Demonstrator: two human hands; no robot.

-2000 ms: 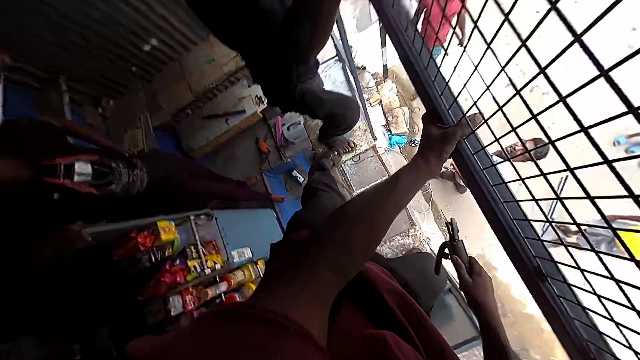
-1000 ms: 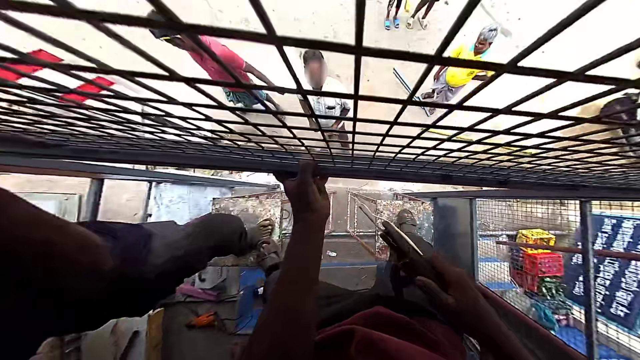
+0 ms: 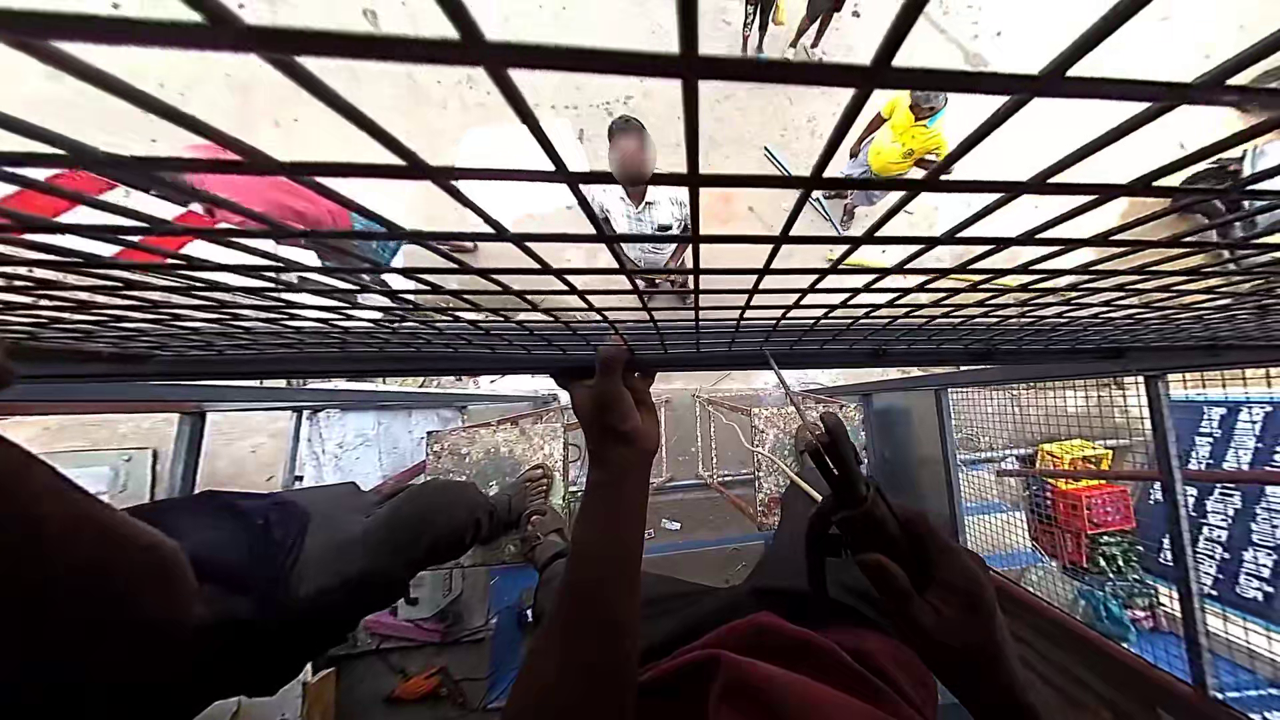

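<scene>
My left hand (image 3: pixel 612 405) grips the dark lower frame bar (image 3: pixel 450 364) of a metal mesh panel (image 3: pixel 690 180), its fingers wrapped over the edge. To the right, my right hand (image 3: pixel 925 570) is closed around a welding electrode holder (image 3: pixel 838 465). A thin welding electrode (image 3: pixel 792 398) sticks out from the jaws, pointing up and left, its tip close to the frame bar in view; whether it touches cannot be told. The maroon cloth of my garment (image 3: pixel 780 670) shows below, between my arms.
Another person's leg (image 3: pixel 400 535) and sandalled foot (image 3: pixel 525 495) are at the left. Rusty metal stands (image 3: pixel 500 455) lie below. An orange power tool (image 3: pixel 420 685) rests at the bottom. Beyond the mesh, people stand on the ground. Red and yellow crates (image 3: pixel 1095 507) are at the right.
The view has swung round to face the mesh panel. My left hand stays on the frame bar. The electrode holder in my right hand has come up near the bar.
</scene>
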